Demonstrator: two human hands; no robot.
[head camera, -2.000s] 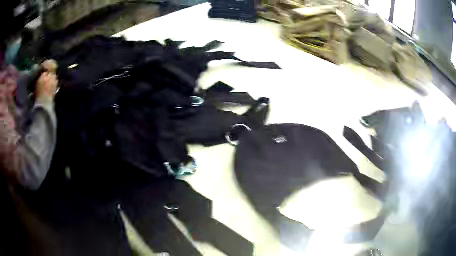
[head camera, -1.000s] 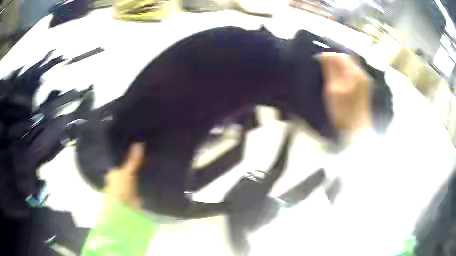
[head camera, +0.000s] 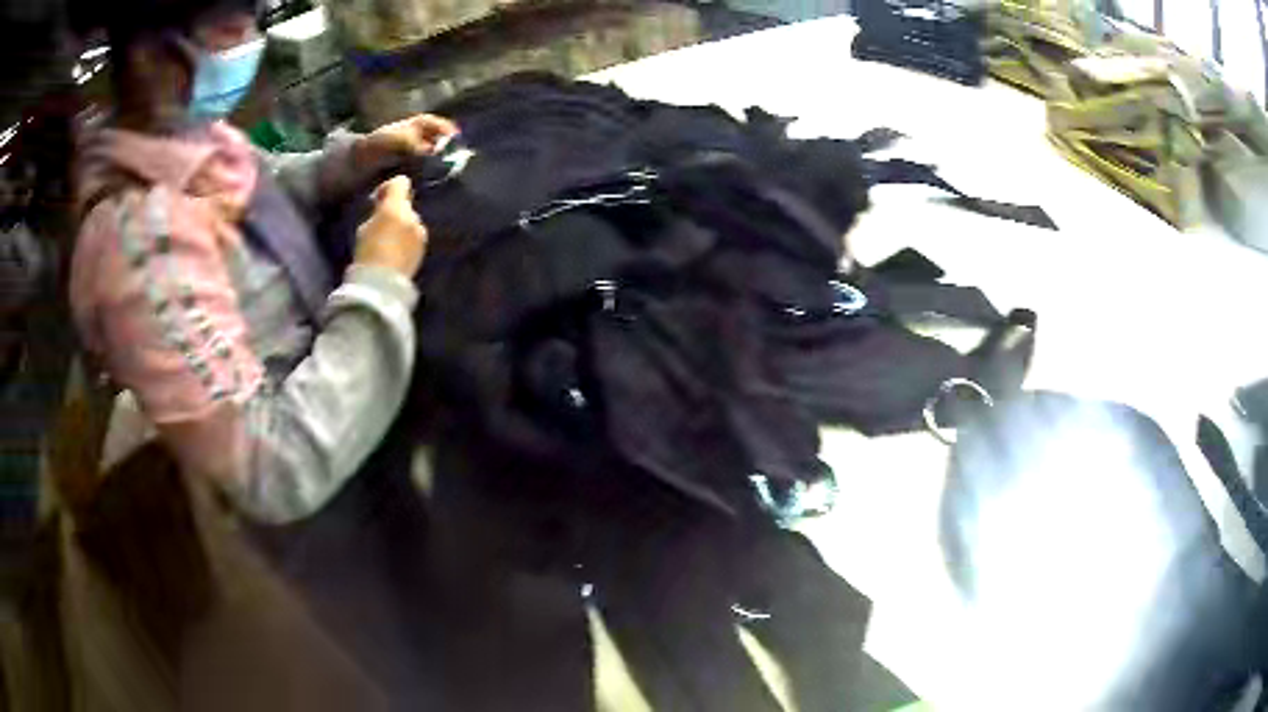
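A large pile of black bags (head camera: 681, 348) with loose strap ends lies on the white table (head camera: 904, 556). Shiny rings show in it, one at its near right edge (head camera: 795, 497). A separate black sling bag (head camera: 1001, 434) lies at the right, largely washed out by a bright glare, with a round silver ring (head camera: 929, 409) at its left end. Neither my left hand nor my right hand is in view. Only a sliver of green, possibly my sleeve, shows at the bottom edge.
A masked coworker (head camera: 230, 306) in pink and grey stands at the left. Both their hands (head camera: 396, 230) hold something small at the pile's edge. Khaki bags (head camera: 1133, 118) and a flat black stack (head camera: 918, 39) lie at the far right. More black straps show at the right edge.
The view has swung left since one second ago. My hands, then on a black bag, are out of the picture. The coworker and the pile fill more of the view.
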